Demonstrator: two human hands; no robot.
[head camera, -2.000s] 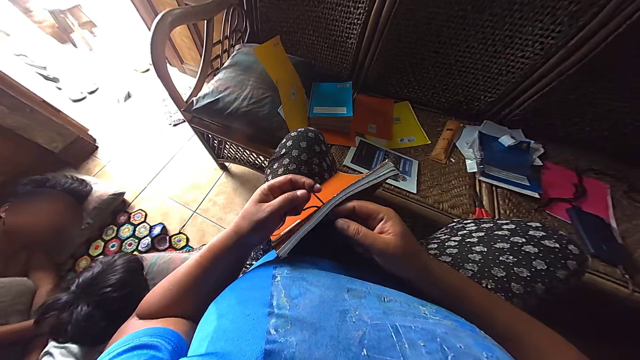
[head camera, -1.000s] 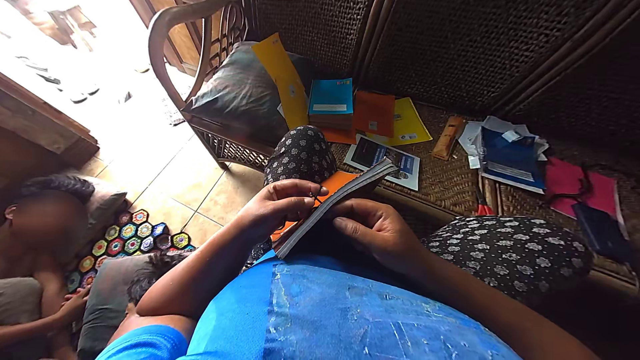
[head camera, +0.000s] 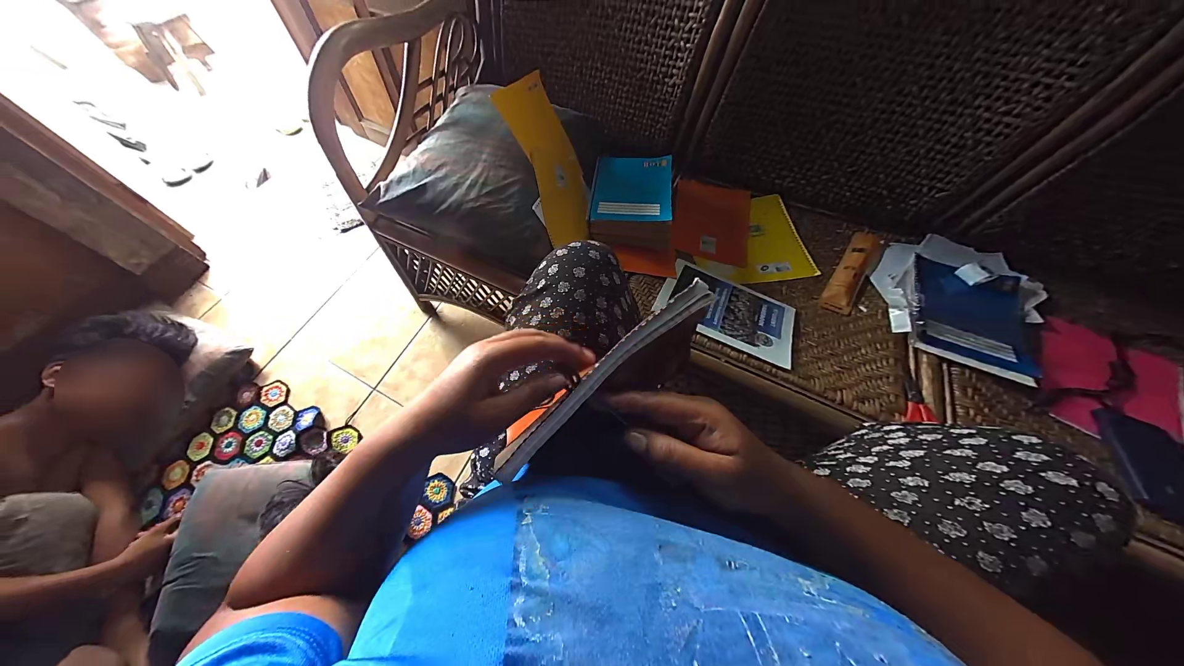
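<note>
A thick book or notebook (head camera: 606, 375) with an orange cover stands tilted on its edge against my blue shirt, its page edges toward me. My left hand (head camera: 504, 379) is at its left side, fingertips at the upper edge near something thin and dark. On the other side is my right hand (head camera: 689, 439), thumb and fingers close together by the dark face of the book; whether they pinch something there is hidden in shadow. Beyond the book, a printed booklet (head camera: 772, 324) lies on the woven bench seat.
A blue notebook (head camera: 632, 190), orange folder (head camera: 712, 222), yellow folder (head camera: 777, 242), tan pouch (head camera: 849, 273) and dark blue notebook (head camera: 971, 319) with papers lie on the bench. Red-handled scissors (head camera: 918, 407) are near my right knee. Two people are at the lower left, beside a crocheted mat (head camera: 268, 430).
My right hand has shifted down and away from the book's upper part, where its fingers were before. My left hand's fingers are more arched over the book's edge.
</note>
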